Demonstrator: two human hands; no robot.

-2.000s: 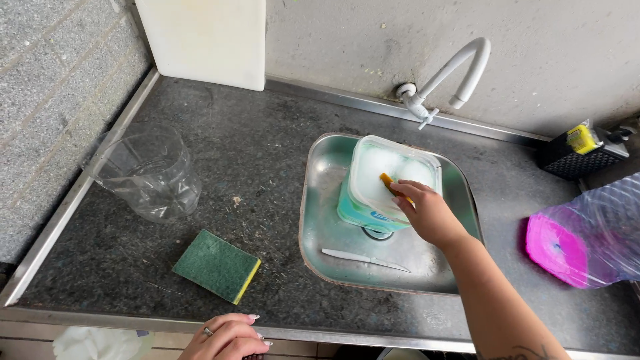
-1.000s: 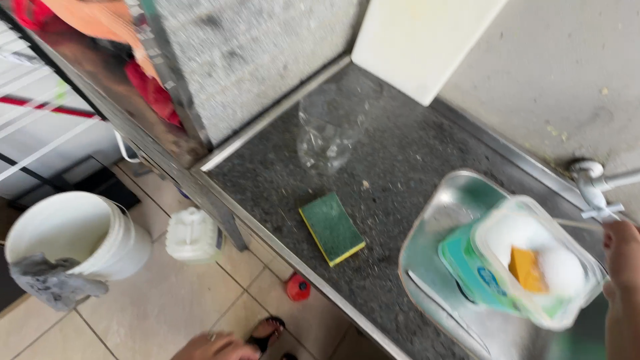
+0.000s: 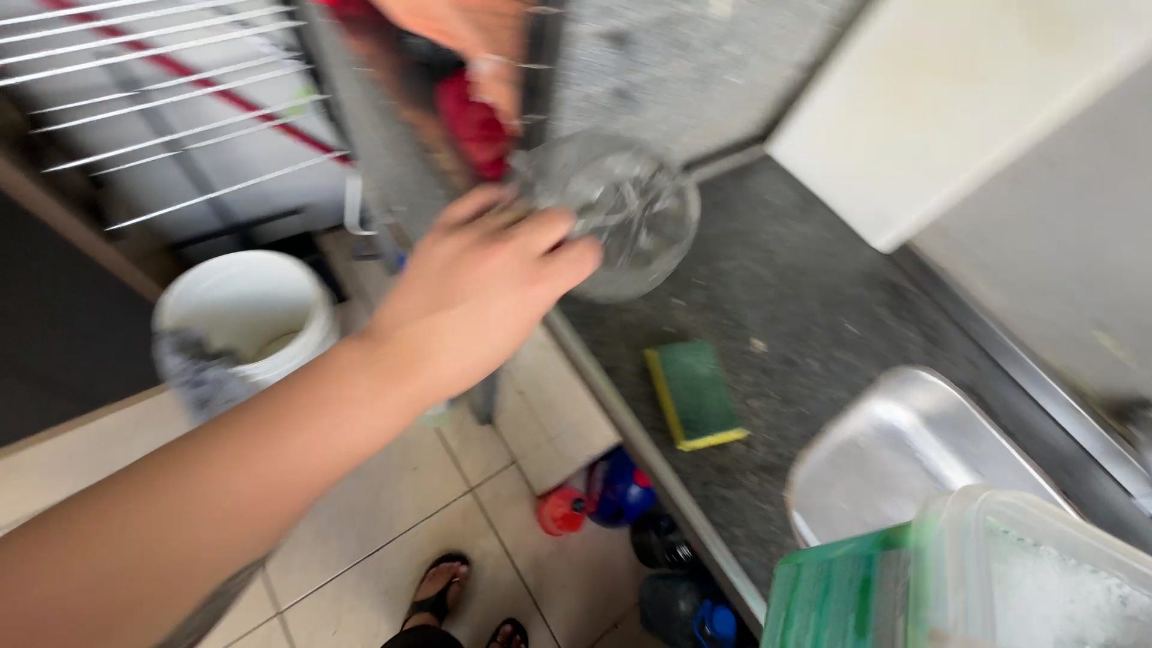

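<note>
My left hand is at the clear plastic container, its fingers around the near rim over the counter's edge; motion blurs the fingertips. Nearer me on the dark stone counter lies a green and yellow scouring sponge. At the lower right, a green and translucent plastic tub holding white, foamy-looking contents stands over or in front of the steel sink. My right hand is out of the frame.
A white board leans at the wall. On the tiled floor are a white bucket with a grey cloth, a red bottle and several dark bottles under the counter. A wire rack stands upper left.
My left hand has risen from the counter's front edge to the clear container. My right hand, earlier at the tub and then by the tap, has left the view. The view has swung left.
</note>
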